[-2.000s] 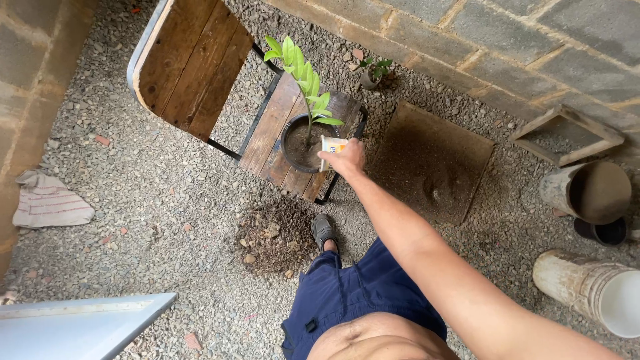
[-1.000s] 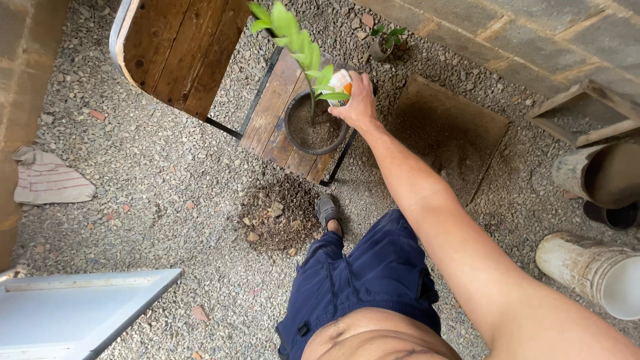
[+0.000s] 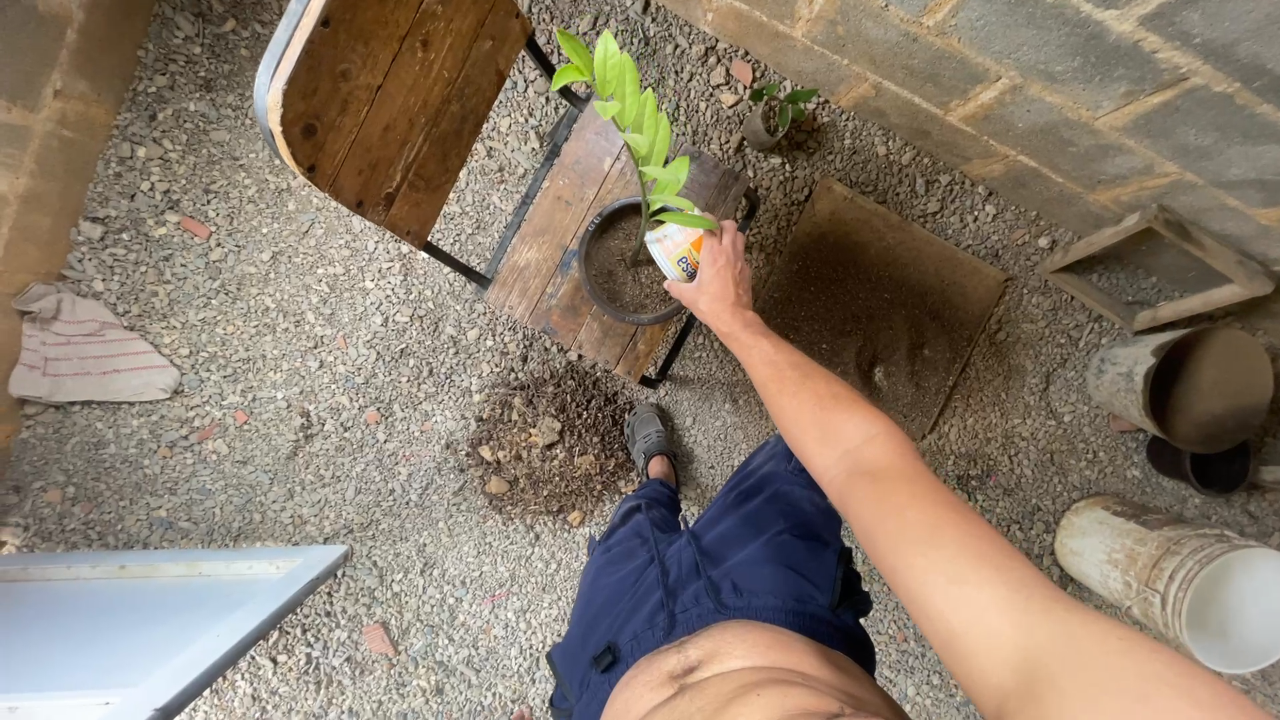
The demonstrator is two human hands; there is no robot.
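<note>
My right hand (image 3: 718,278) holds a small white tin can (image 3: 676,250) with a yellow and orange printed label, tilted over the right side of a dark round pot (image 3: 590,268). Dark soil fills the pot, and a green plant (image 3: 640,110) with one leafy stem stands in it; some leaves overlap the can. The can's opening is not clearly visible. Beneath the pot is the wooden seat of a metal-framed chair (image 3: 545,225), its plank backrest (image 3: 400,110) at the upper left. My left hand is out of view.
Near my shoe (image 3: 650,440) lies a heap of soil and stones (image 3: 550,445). A soil-covered slab (image 3: 880,300), a wooden-framed sieve (image 3: 1160,270) and several buckets (image 3: 1150,560) are at the right. A small potted plant (image 3: 765,120), a striped cloth (image 3: 90,345) and a pale metal panel (image 3: 150,620) lie farther out.
My right hand, with the can, went from the pot's near right side to its far right side, then came back partway toward me. The pot and chair stay in place.
</note>
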